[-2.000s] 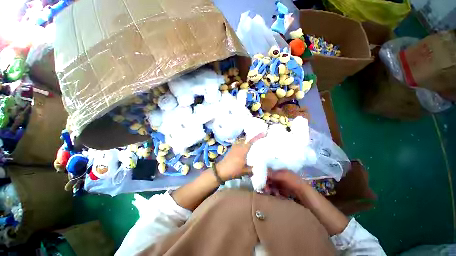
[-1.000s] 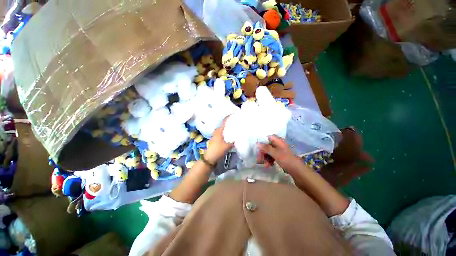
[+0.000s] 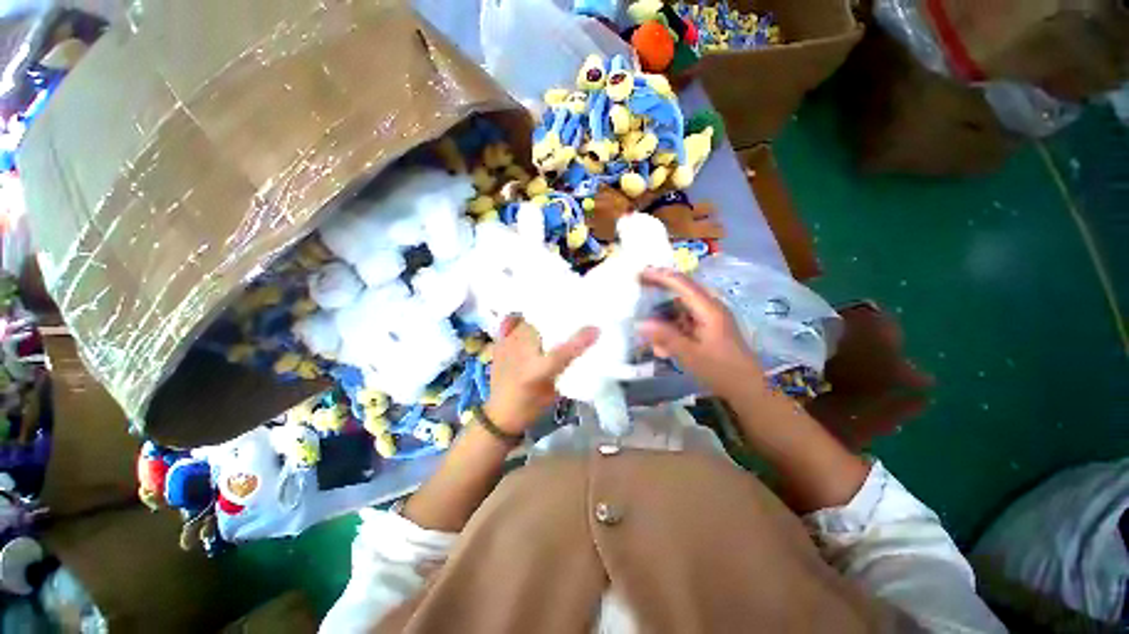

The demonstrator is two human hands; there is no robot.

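Observation:
A white plush toy (image 3: 601, 303) is held in front of my chest at the table's front edge. My left hand (image 3: 530, 372) grips its left side, thumb on top. My right hand (image 3: 696, 325) is at its right side with fingers spread and slightly blurred; whether it grips the toy is unclear. A pile of white plush toys (image 3: 402, 322) lies left of it, at the mouth of the tipped carton, close to the held toy. Small blue-and-yellow plush toys (image 3: 378, 415) lie under and before the pile.
The large cardboard carton (image 3: 235, 161) lies tipped at the left. Large-eyed blue-and-yellow toys (image 3: 619, 124) sit at its right. A clear plastic bag (image 3: 768, 316) hangs at the right table edge. An open carton (image 3: 768, 81) stands behind right. Red, blue and white toys (image 3: 242, 483) lie front left.
The held toy has been turned and tilted and now shows slimmer and more upright. My right hand has moved up along its right side with fingers spread. The view has shifted to the right.

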